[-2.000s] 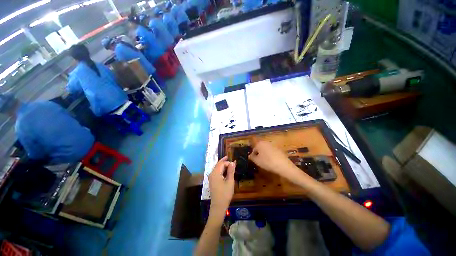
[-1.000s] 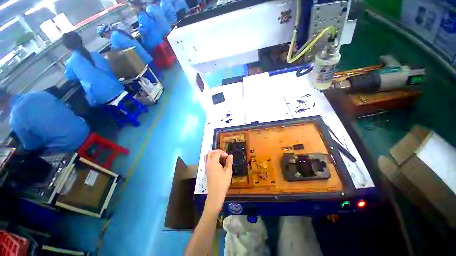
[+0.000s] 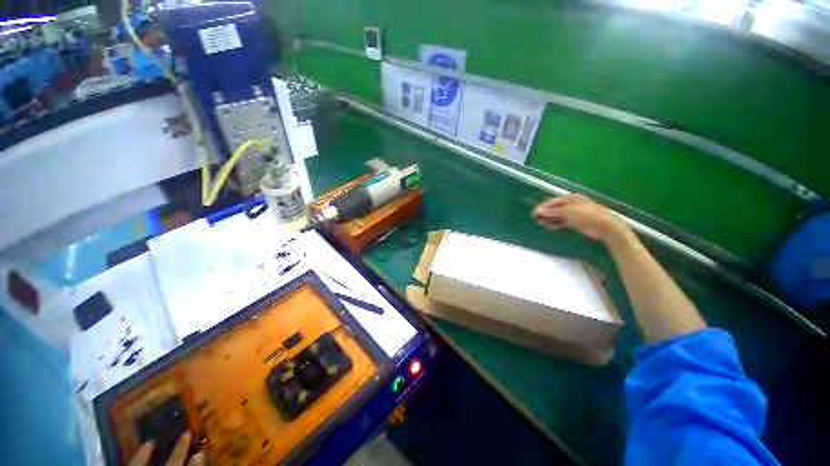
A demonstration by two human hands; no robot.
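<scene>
The orange-brown fixture plate (image 3: 246, 364) in its dark frame lies on the white machine table at lower left. My left hand (image 3: 168, 451) is cut off by the bottom edge; its fingertips rest at the black left nest (image 3: 162, 422), and I cannot tell whether they grip anything. The right nest (image 3: 309, 373), a dark block with a rounded centre, sits at the plate's other end. My right hand (image 3: 578, 217) is above the green bench, behind the brown parts carton (image 3: 523, 337) with a white top. Its fingers are bent and blurred; whether they hold a small part is unclear.
A heat gun (image 3: 369, 193) lies on a brown block (image 3: 387, 218) behind the carton. A clear bottle (image 3: 284, 196) stands by the blue machine head (image 3: 223, 64). A thin dark stick (image 3: 357, 302) lies beside the plate. A blue sleeve shows at far right.
The view has swung right, towards the bench and green wall. My right hand, out of view a second ago, is now over the bench. My left hand is still at the left nest.
</scene>
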